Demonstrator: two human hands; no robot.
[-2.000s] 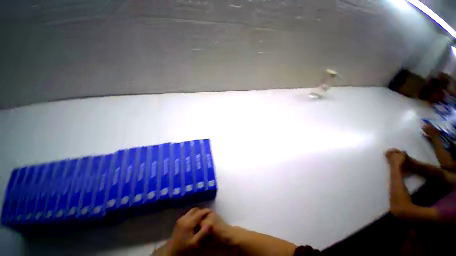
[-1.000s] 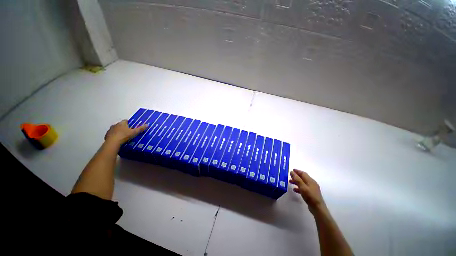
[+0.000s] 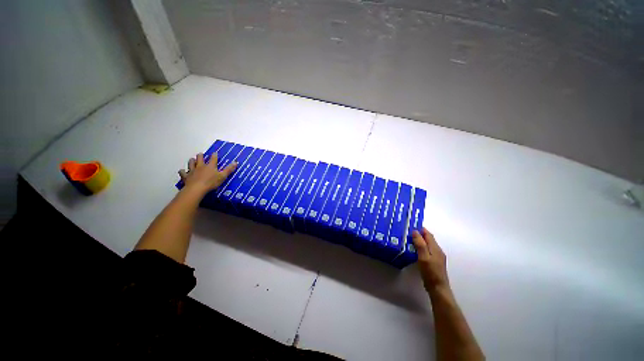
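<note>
A row of boxes (image 3: 311, 194), blue with thin white lines and small square codes, stands side by side on the white table (image 3: 367, 310). My left hand (image 3: 205, 175) lies over the left end of the row, fingers spread on the box tops and round the end. My right hand (image 3: 429, 257) touches the end box (image 3: 418, 211) at the right, fingertips on its near side. A narrow gap shows between this end box and its neighbour. The thumb and palm contact of my right hand is partly hidden.
An orange and yellow item with a dark blue side, possibly a tape dispenser (image 3: 88, 176), sits at the table's left. A pale post (image 3: 159, 42) stands in the back left corner. A pale embossed wall (image 3: 395, 63) runs along the back. A small pale item (image 3: 630, 198) is at the right edge.
The view has swung left from the other people and clasped hands. Since the last earlier frame, my right hand has closed in on the right end box, and my left hand has spread over the left end.
</note>
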